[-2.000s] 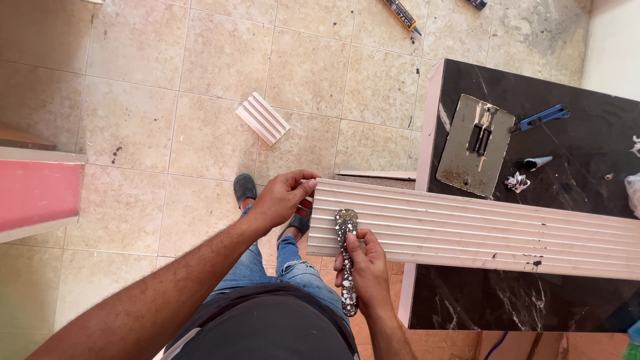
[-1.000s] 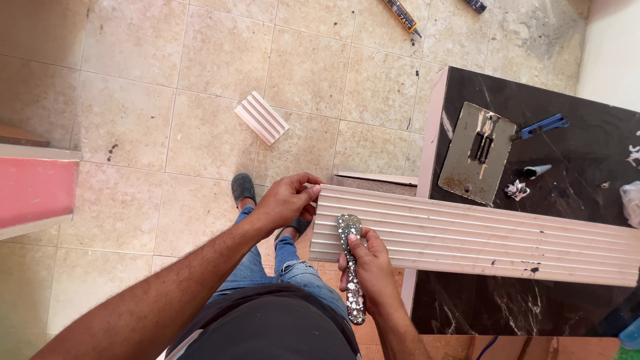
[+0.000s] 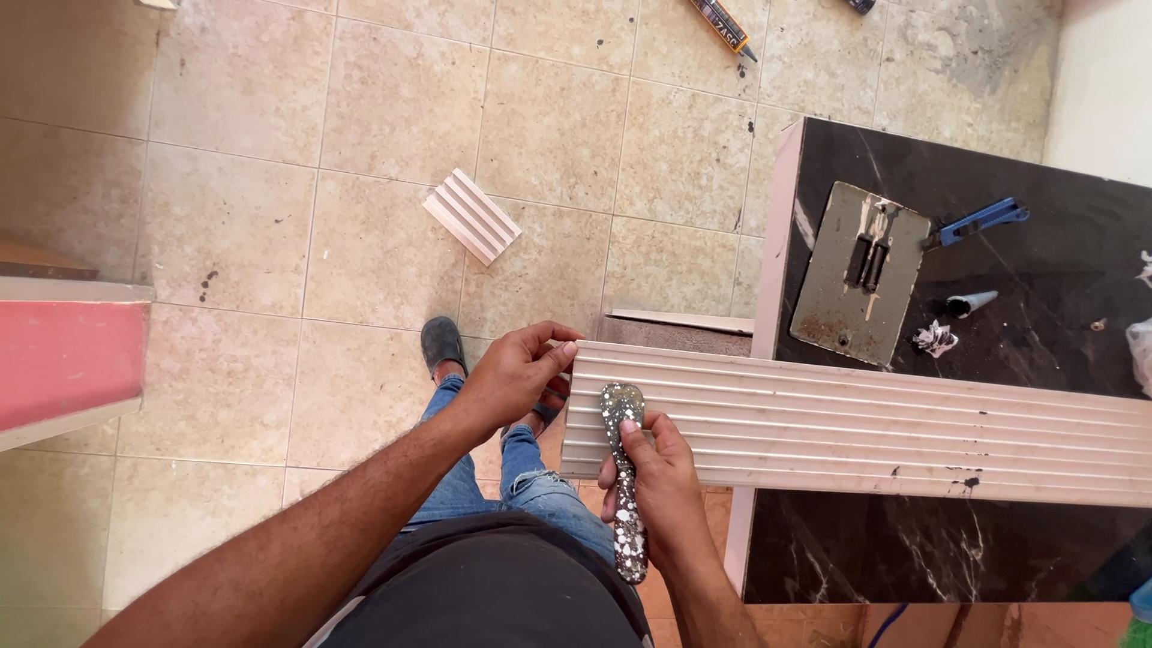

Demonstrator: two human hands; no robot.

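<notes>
A long fluted panel [image 3: 810, 423], pale pink-beige with lengthwise ribs, lies across a dark marble-look tabletop, its near end jutting out past the table's left edge. At the upper corner of that end, my left hand [image 3: 517, 373] pinches the panel's edge between thumb and fingers. My right hand [image 3: 655, 477] grips a dark, paint-speckled hand tool [image 3: 627, 486] with a rounded end, held over the ribs near the panel's end. The tool's exact kind cannot be told. A short cut piece of the same fluted panel [image 3: 472, 217] lies on the tiled floor.
On the marble-look tabletop [image 3: 1035, 279] rest a stained metal plate [image 3: 859, 270], a blue utility knife [image 3: 981, 221], a cut nozzle [image 3: 972, 303] and a crumpled scrap [image 3: 936, 338]. A sealant cartridge [image 3: 720, 25] lies on the floor. A pink board [image 3: 67, 364] stands at the left.
</notes>
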